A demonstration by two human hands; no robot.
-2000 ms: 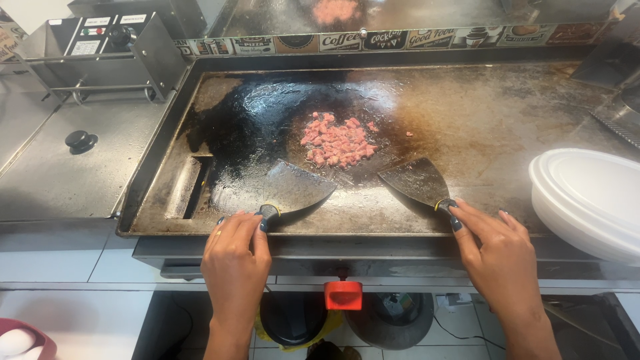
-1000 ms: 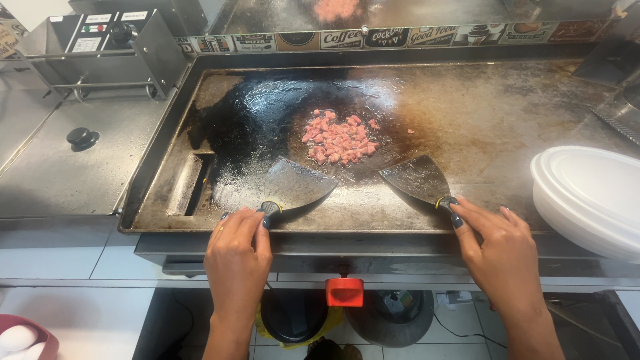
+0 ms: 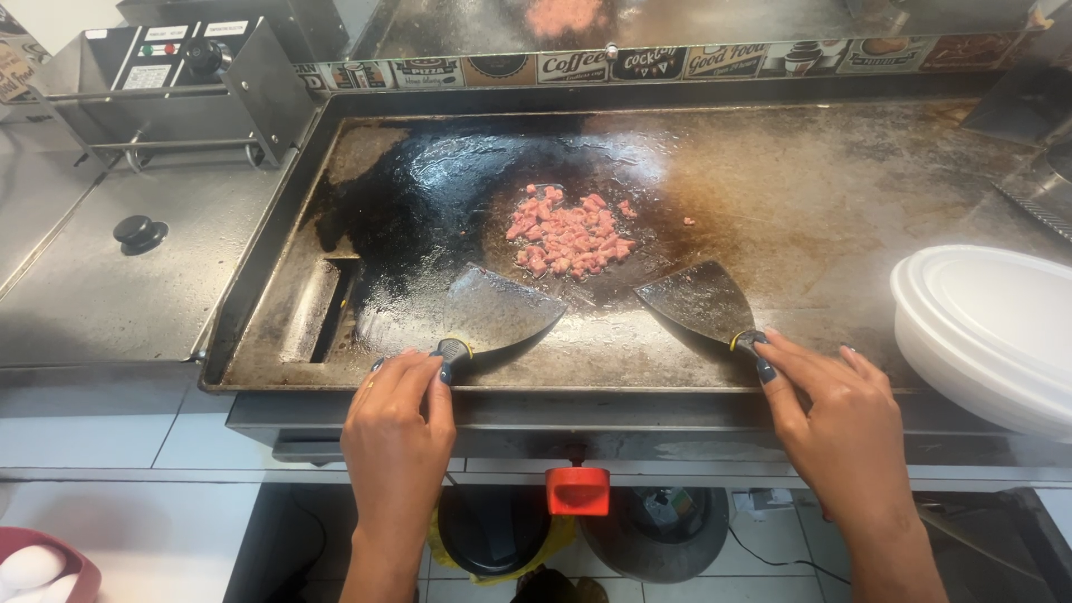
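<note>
My left hand [image 3: 400, 427] grips the dark handle of a wide metal scraper [image 3: 501, 308], whose blade lies over the front of the flat-top griddle [image 3: 837, 184] and points up and right. On the other side, my right hand [image 3: 833, 410] has its fingers around the handle of a second metal scraper [image 3: 702, 303], its blade angled up and left. Small pinkish pieces of diced meat [image 3: 571, 230] lie in a loose heap behind and between the two blades, touching neither. One small piece sits apart to the right. The oily area around the heap is dark and shiny.
A white lidded plastic container [image 3: 988, 327] stands at the right front edge. The griddle's slot [image 3: 335, 310] is at its front left. Left stand a steel lid with a black knob [image 3: 140, 234] and a control box [image 3: 193, 92]. A red knob [image 3: 578, 491] projects below; eggs [image 3: 32, 568] sit bottom left.
</note>
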